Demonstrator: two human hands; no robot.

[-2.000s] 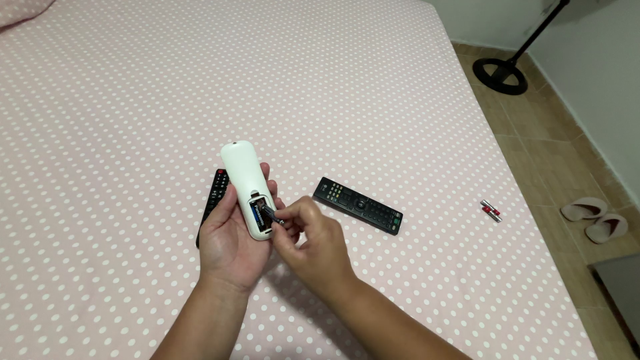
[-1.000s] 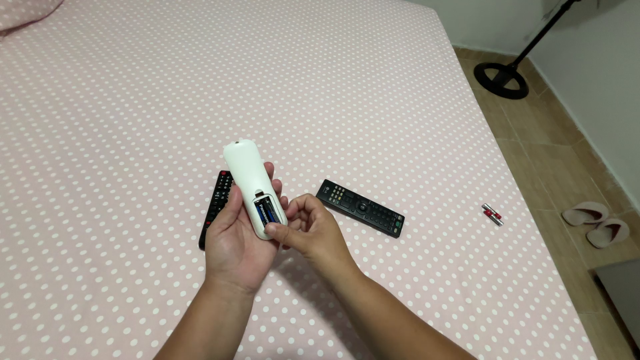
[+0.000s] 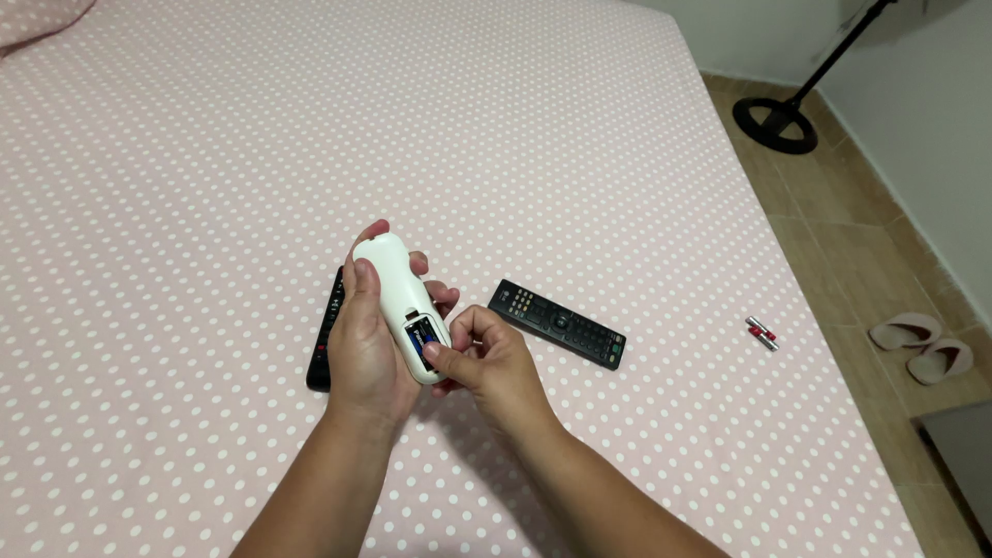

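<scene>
My left hand (image 3: pixel 366 341) is closed around a white remote control (image 3: pixel 397 283), held back side up with its battery compartment uncovered. Inside the compartment lie dark blue and black batteries (image 3: pixel 419 335). The thumb of my right hand (image 3: pixel 484 353) presses on the lower end of the batteries, while its fingers touch the remote's right edge. One black remote control (image 3: pixel 320 360) lies partly hidden behind my left hand. Another black remote control (image 3: pixel 559 322), buttons up, rests on the polka-dot cloth just beyond my right hand. Farther right are two silver-and-red batteries (image 3: pixel 762 333) side by side.
The pink polka-dot cloth (image 3: pixel 542 178) covers a bed-like surface whose edge runs down the right. On the tiled floor beyond stand a black round stand base (image 3: pixel 775 126) and a pair of slippers (image 3: pixel 905 332). A grey flat-topped piece (image 3: pixel 961 457) is at the lower right.
Two seconds ago my right fingers held a battery at the compartment; now batteries lie in it under my thumb. My left hand's grip on the white remote has shifted, its thumb now along the side.
</scene>
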